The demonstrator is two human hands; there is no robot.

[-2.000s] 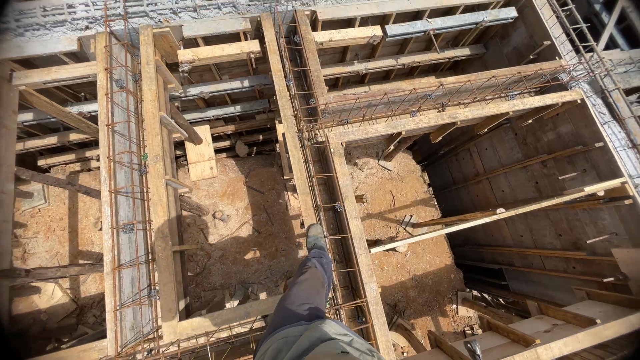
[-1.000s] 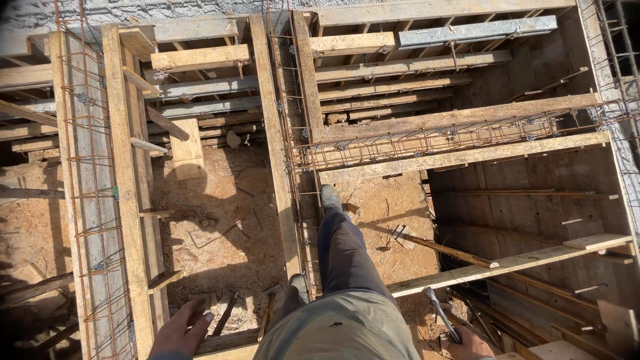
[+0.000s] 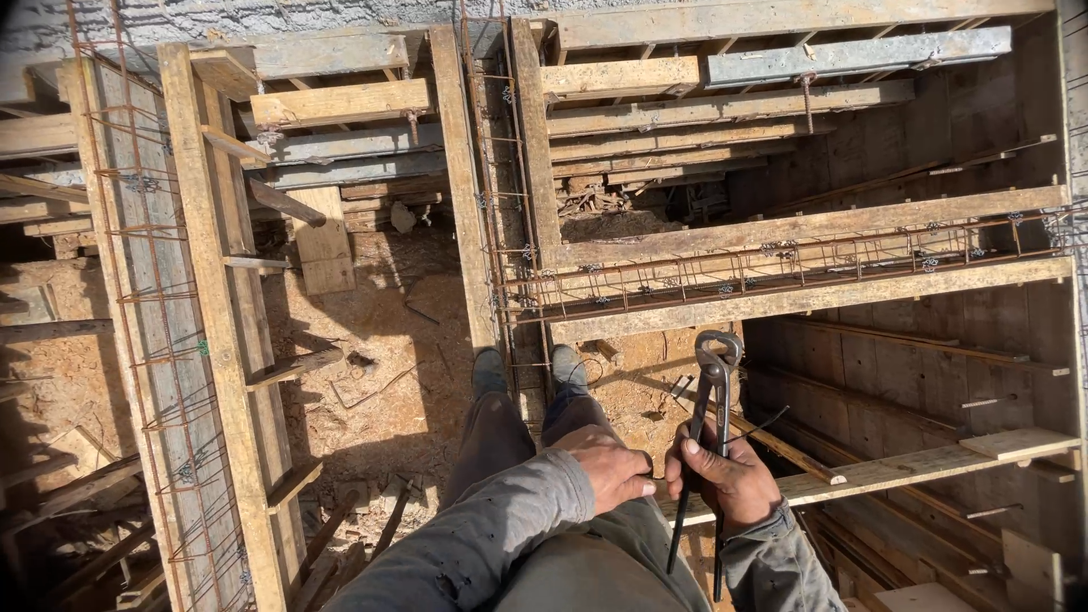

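Note:
My right hand (image 3: 735,476) is closed around the handles of steel end-cutting nippers (image 3: 716,374), whose jaws point up and away from me. A thin dark wire sticks out beside that hand. My left hand (image 3: 608,472) lies across my lap, close to the right one, its fingers curled; whether it holds anything is hidden. My shoes (image 3: 489,372) stand on the two sides of a narrow timber beam form. Inside the form runs a rusty rebar cage (image 3: 501,170), which meets another rebar cage (image 3: 765,268) lying in the crosswise form ahead.
Open pits with a dirt floor (image 3: 374,340) lie on both sides below the form boards. A plank (image 3: 901,467) spans the right pit. To the left runs another timber form (image 3: 212,340) beside a rebar cage (image 3: 153,340). Short wood braces jut out.
Both feet now stand side by side at the form junction; before, one was ahead. My left hand has come from the lower left to my lap, and the nippers have moved in front of me.

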